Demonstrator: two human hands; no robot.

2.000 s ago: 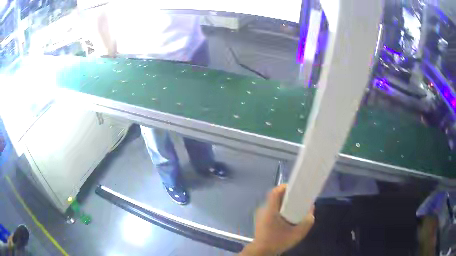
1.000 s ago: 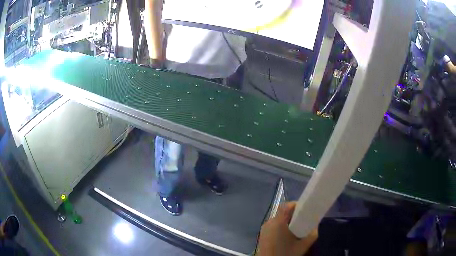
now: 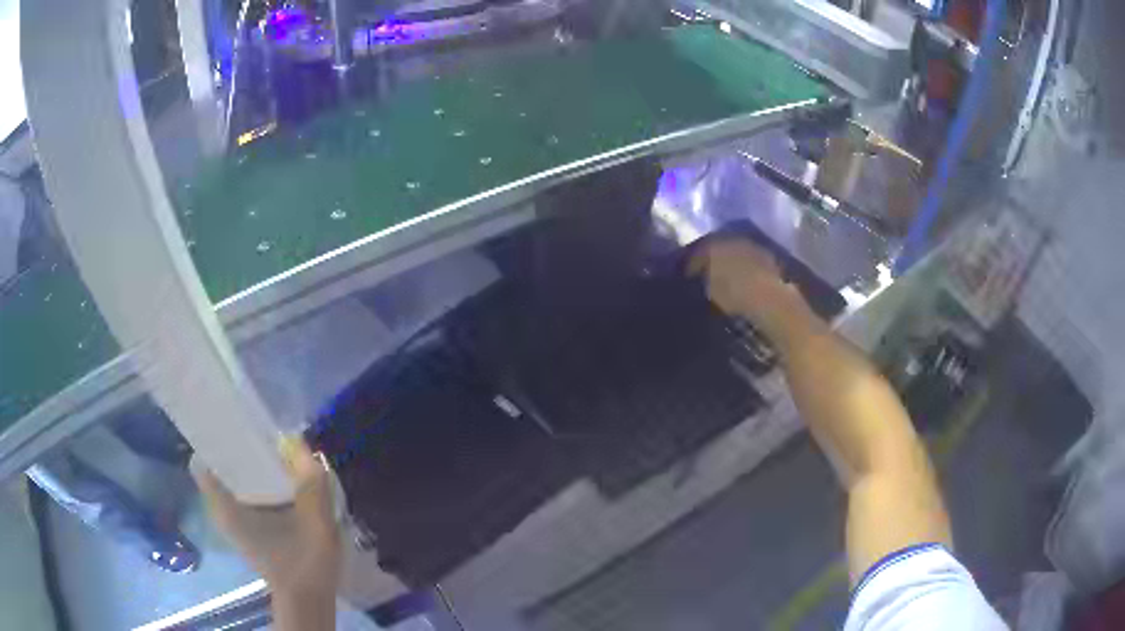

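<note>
My left hand (image 3: pixel 278 518) is wrapped around the lower end of the white-grey machine frame post (image 3: pixel 148 265), at the lower left. My right hand (image 3: pixel 740 277) reaches out over the far right end of the black parts trays (image 3: pixel 617 382) below the conveyor. It is blurred, and whether its fingers hold anything cannot be told. The trays lie flat beside one another, with a small pale piece (image 3: pixel 507 406) on them. The green conveyor belt (image 3: pixel 543 105) runs above them and carries small pale parts in spaced rows.
Silver belt edge rail (image 3: pixel 407 247) crosses between belt and trays. Purple light (image 3: pixel 286 22) glows behind the belt. A person's leg and shoe (image 3: pixel 173 551) show at lower left. A blue upright tube (image 3: pixel 956 142) and metal machine parts stand at right. A yellow floor line (image 3: pixel 814 600) shows below.
The view has swung right, bringing the trays and my right arm into sight. The post now stands at the left of the picture, with my left hand still around it. The monitor has mostly left view.
</note>
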